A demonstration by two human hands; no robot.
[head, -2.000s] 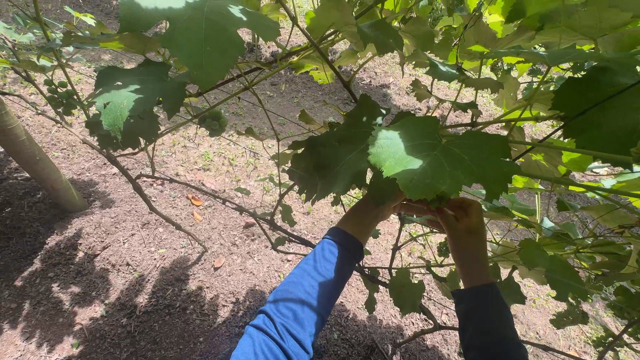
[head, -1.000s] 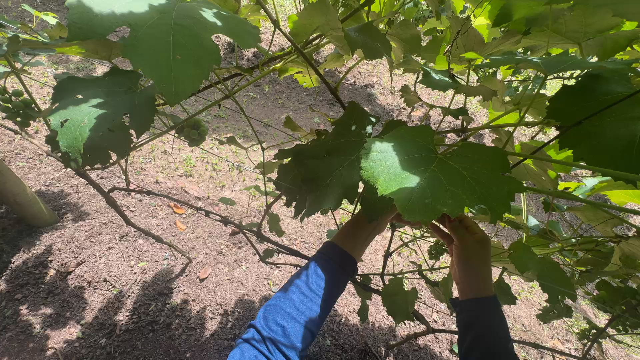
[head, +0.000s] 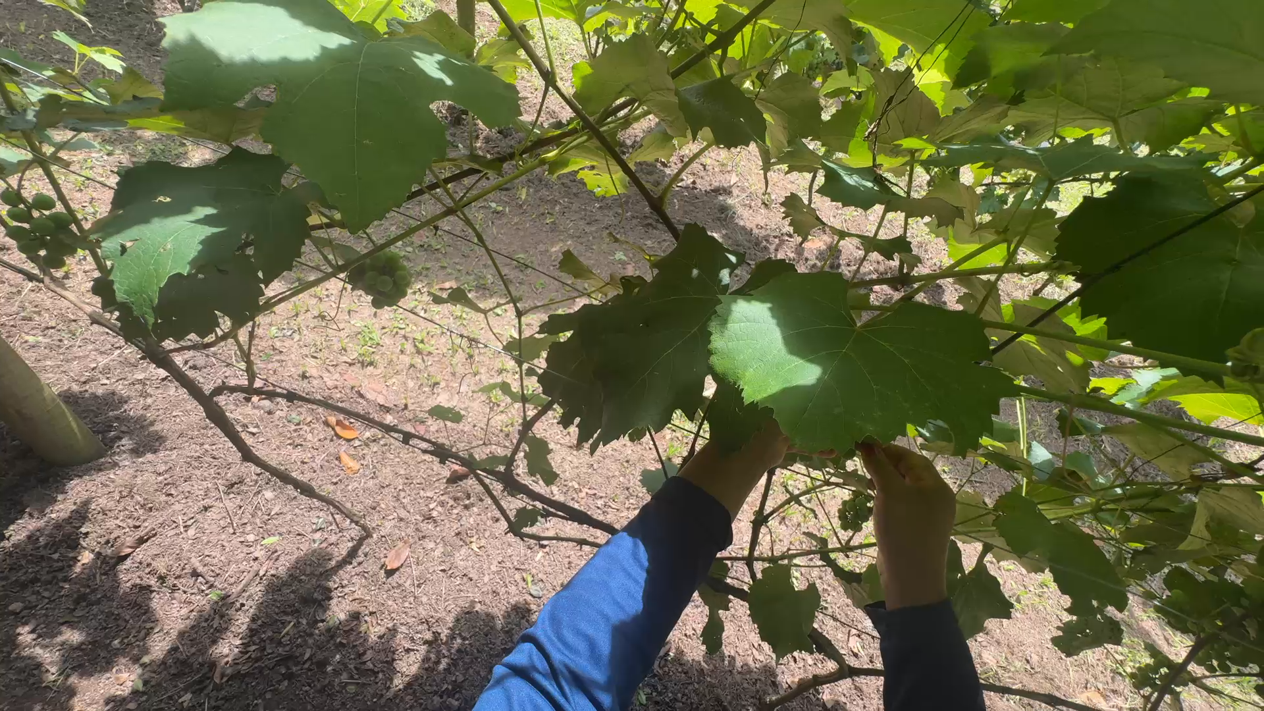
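Both hands reach up among grapevine shoots, under a broad, partly sunlit grape leaf [head: 849, 365]. My left hand [head: 741, 462], in a blue sleeve, goes behind this leaf and a darker grape leaf [head: 642, 346] beside it; its fingers are mostly hidden. My right hand [head: 908, 494] is raised at the lower edge of the sunlit leaf, with thumb and fingertips drawn together. What lies between those fingertips is too small and shaded to tell. The two hands are close to each other.
Bare woody vine canes [head: 444, 451] cross below and left of the hands. Green grape clusters hang at the left [head: 41, 229] and left of centre [head: 381, 277]. A post or trunk [head: 39, 410] stands at the left edge. Dense leaves fill the top and right, above brown soil [head: 247, 553].
The right hand has shifted slightly away from the left hand and now shows more upright beside the leaf. The left hand stays behind the leaves. The view has moved somewhat.
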